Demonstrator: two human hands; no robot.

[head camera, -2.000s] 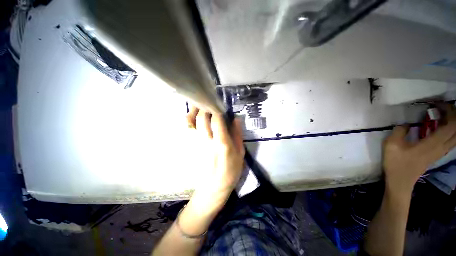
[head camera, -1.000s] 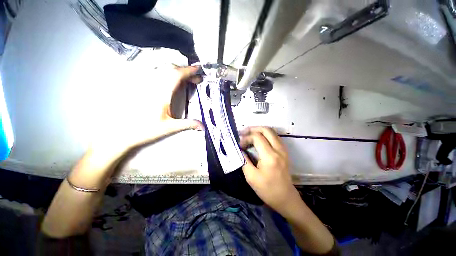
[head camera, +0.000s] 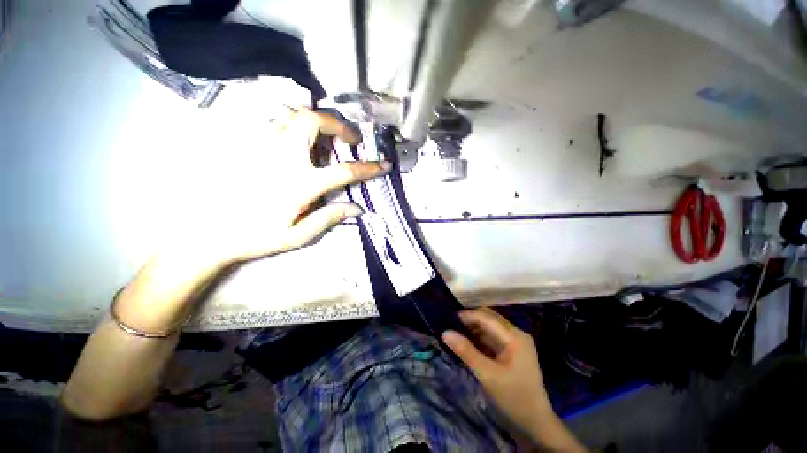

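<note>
A dark fabric panel [head camera: 411, 305] runs from under the presser foot [head camera: 376, 111] down over the table's front edge. A pale curved trim strip [head camera: 398, 248] with dark oval marks lies on it. My left hand [head camera: 301, 199] lies at the strip's left side just below the foot, fingertips on the strip and panel, fingers apart; overexposure washes out part of it. My right hand [head camera: 504, 358] pinches the panel's lower right edge, below the table edge. The needle itself cannot be made out.
The white machine head [head camera: 531, 97] spans the upper right. A knurled screw [head camera: 452, 168] sits right of the foot. Red-handled snips [head camera: 697, 225] lie at the right. A silvery strip bundle [head camera: 150, 57] and dark fabric [head camera: 234, 49] lie upper left. Plaid cloth [head camera: 354, 389] covers the lap.
My right hand has moved down from beside the strip to the panel's lower end. My left fingers now reach onto the strip. Earlier, my right hand was at the red snips.
</note>
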